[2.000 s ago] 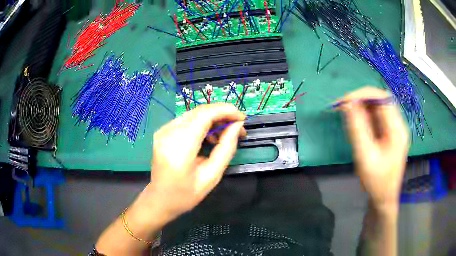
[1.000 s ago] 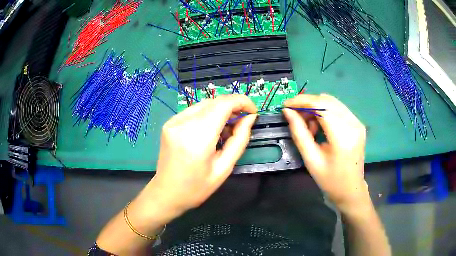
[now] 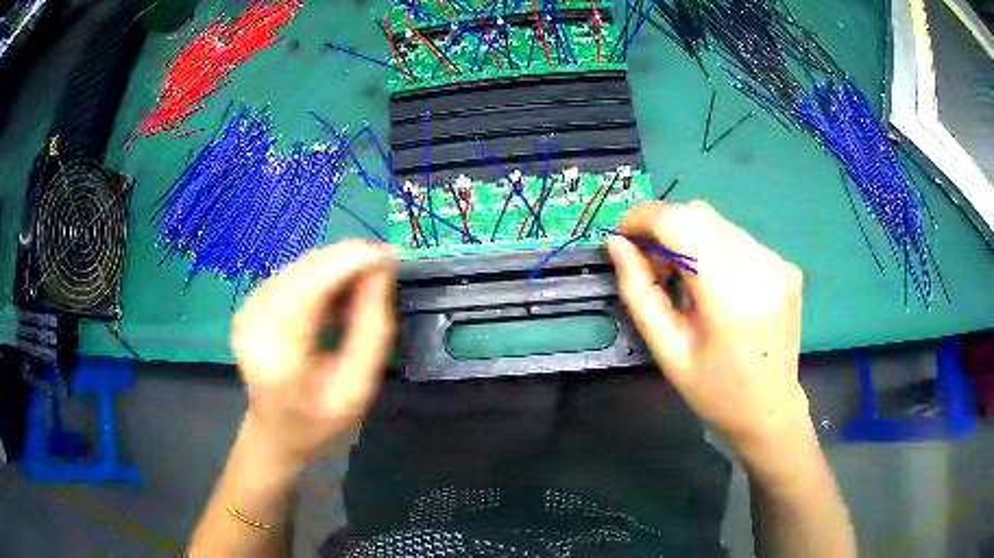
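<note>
The black ribbed carrier [image 3: 512, 120] lies in front of me, its oval handle slot at the near end. A green circuit board strip [image 3: 436, 223] in its near part has a row of small whitish parts, with blue, red and dark wires standing at slants. My right hand [image 3: 708, 311] pinches blue lead wires [image 3: 667, 255] at the strip's right end. A loose-ended blue wire slants from the fingertips over the carrier's near edge. My left hand [image 3: 316, 338] is blurred, left of the handle; no wire shows in it, and its fingertips are unclear.
A blue wire pile [image 3: 253, 202] and a red wire pile [image 3: 218, 65] lie left. Black wires [image 3: 752, 49] and another blue bundle [image 3: 872, 164] lie right. A black fan [image 3: 82, 234] sits far left, a pale frame [image 3: 916, 98] far right. More wired green boards [image 3: 501, 49] fill the carrier's far part.
My left hand has moved left, off the near strip, uncovering more of its wires. My right hand came in from the right earlier and now stays at the strip's right end with blue wires.
</note>
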